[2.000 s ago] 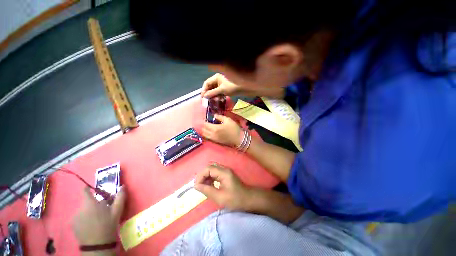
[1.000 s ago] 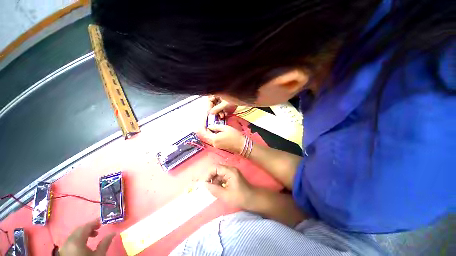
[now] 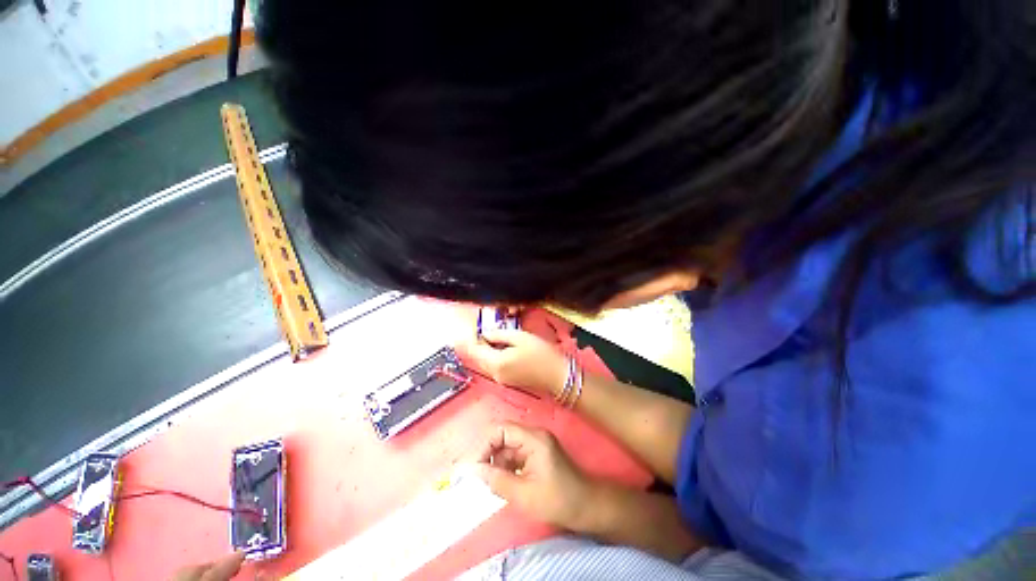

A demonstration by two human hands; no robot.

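Observation:
A flat battery pack (image 3: 259,499), dark face up in a silvery frame, lies on the red mat before me. A red lead runs left from it. My left hand (image 3: 214,570) is mostly cut off by the bottom edge; a fingertip is at the pack's lower end. My right hand (image 3: 532,474) is at centre, thumb and fingertips curled close together over the upper end of a pale label strip (image 3: 415,531). Whether a tiny piece is between them cannot be told. The strip is washed out by glare.
More packs lie at left (image 3: 97,502), at the lower left edge (image 3: 42,567) and at centre (image 3: 416,393). A coworker in blue (image 3: 818,454) leans in from the right, one hand (image 3: 528,361) at another pack. A slotted bar (image 3: 273,233) crosses the dark belt (image 3: 136,301).
My left hand let go of the pack, drew back toward the bottom edge, and now shows only fingers by it. The view has shifted, so things sit lower. The coworker's head is lower.

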